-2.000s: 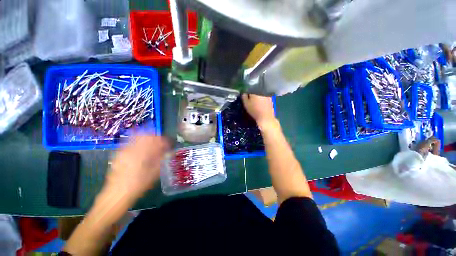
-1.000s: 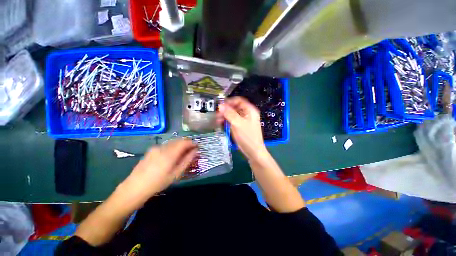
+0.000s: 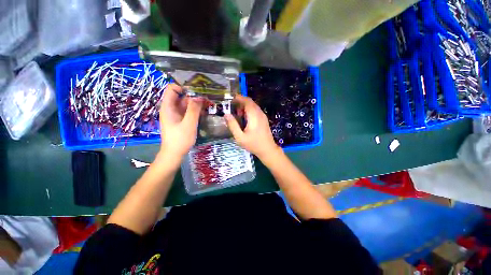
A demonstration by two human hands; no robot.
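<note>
The small press fixture (image 3: 215,124) stands in front of me under the clear guard plate (image 3: 200,80) with its yellow triangle label. My left hand (image 3: 181,119) is at the fixture's left side, thumb and fingers close together near the seats. My right hand (image 3: 249,124) is at its right side, fingertips at the small black-and-white seats. Whether either hand grips a small part cannot be seen. The clear plastic box (image 3: 221,165) with a row of red-and-white pins lies just below the fixture.
A left blue bin (image 3: 65,115) holds loose pins. A middle blue bin (image 3: 317,102) holds black ring parts. Stacked blue bins (image 3: 429,91) with silver parts stand at right. A black flat rectangle (image 3: 88,178) and paper scraps (image 3: 394,145) lie on the green bench. The press column is overhead.
My left hand has moved from over the clear box up to the fixture's left side. My right hand, earlier in the ring bin, is now at the fixture's right. The view has shifted.
</note>
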